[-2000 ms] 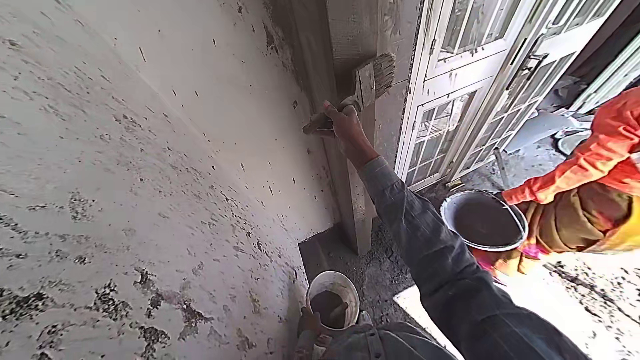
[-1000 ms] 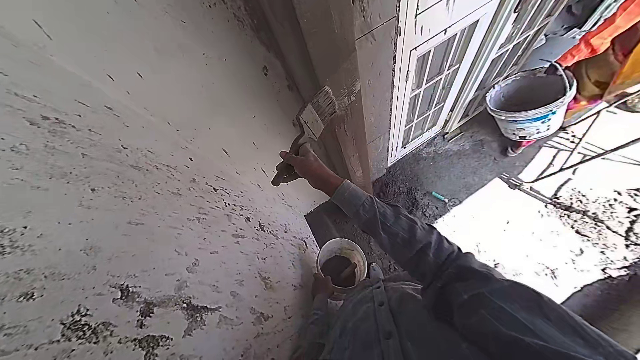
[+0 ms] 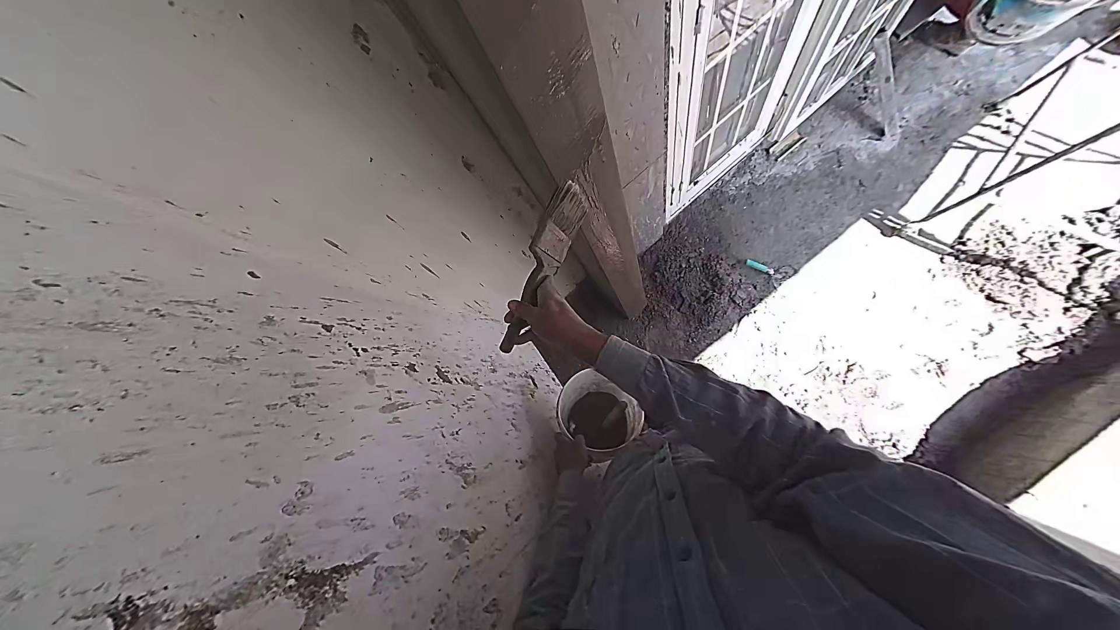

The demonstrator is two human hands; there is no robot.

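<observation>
My right hand (image 3: 553, 317) grips the handle of a wide, flat paintbrush (image 3: 553, 241). The bristles point up and lie over the lower part of a grey pillar (image 3: 604, 192); I cannot tell whether they touch it. Below, my left hand (image 3: 573, 455) holds a small white bucket (image 3: 564, 398) by its side, close to my shirt and the wall. Dark, wet-looking material fills part of the bucket, with something like a stick or tool end in it. The fingers of my left hand are partly hidden by the bucket.
A pale wall (image 3: 262, 289) with dark spatters runs along my left. Past the pillar stand white-framed glazed doors (image 3: 744, 105). Loose dark rubble (image 3: 691, 293) and a small turquoise item (image 3: 759, 266) lie on the floor. Thin rods (image 3: 1015, 179) cross the right side; part of a large bucket (image 3: 1019, 22) shows at the top right.
The brush in my right hand has moved lower along the pillar, nearer the small bucket. The view has shifted, and the person in orange at the right is largely out of it.
</observation>
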